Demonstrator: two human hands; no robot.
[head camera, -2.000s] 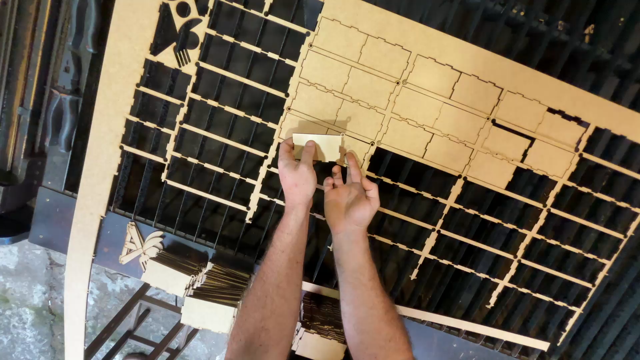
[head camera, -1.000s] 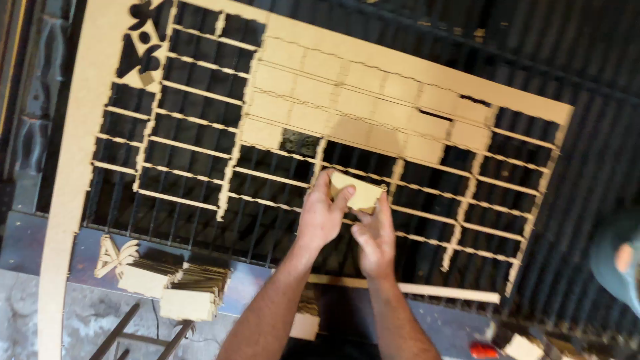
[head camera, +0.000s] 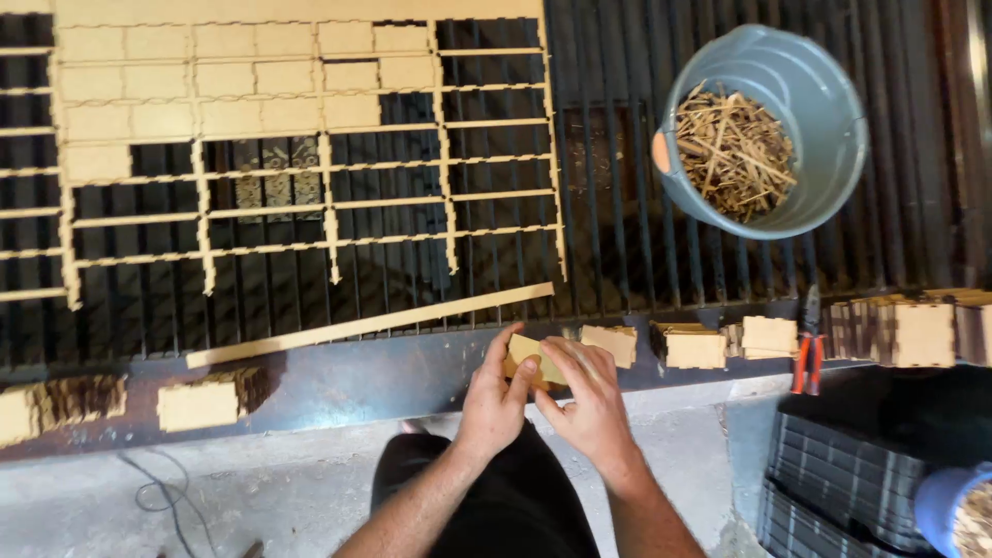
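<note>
My left hand (head camera: 500, 391) and my right hand (head camera: 585, 387) both grip a small stack of thin laser-cut wooden panels (head camera: 535, 358) above the metal ledge of the slatted bed. The left thumb lies on the panel face; the right fingers wrap its other side. How many panels are held cannot be told. Beyond the hands, at upper left, a cut MDF sheet (head camera: 446, 209) lies on the dark slats, with rectangular pieces seated in some openings. A loose wooden strip (head camera: 372, 324) lies aslant at the bed's near edge. Just right of my hands is a small stack of panels (head camera: 610, 345).
A grey-blue bucket (head camera: 837, 139) of wood scraps stands on the slats. Red-handled pliers (head camera: 807, 349) lie on the ledge among panel stacks (head camera: 924, 335). More stacks (head camera: 198, 404) sit at left. Black crates (head camera: 845, 480) and a blue container (head camera: 938, 504) stand low right; a cable (head camera: 167, 492) is on the floor.
Both hands, with the pieces, have moved from over the cut sheet to the near ledge. The view has shifted right, bringing the whole bucket and the pliers into sight.
</note>
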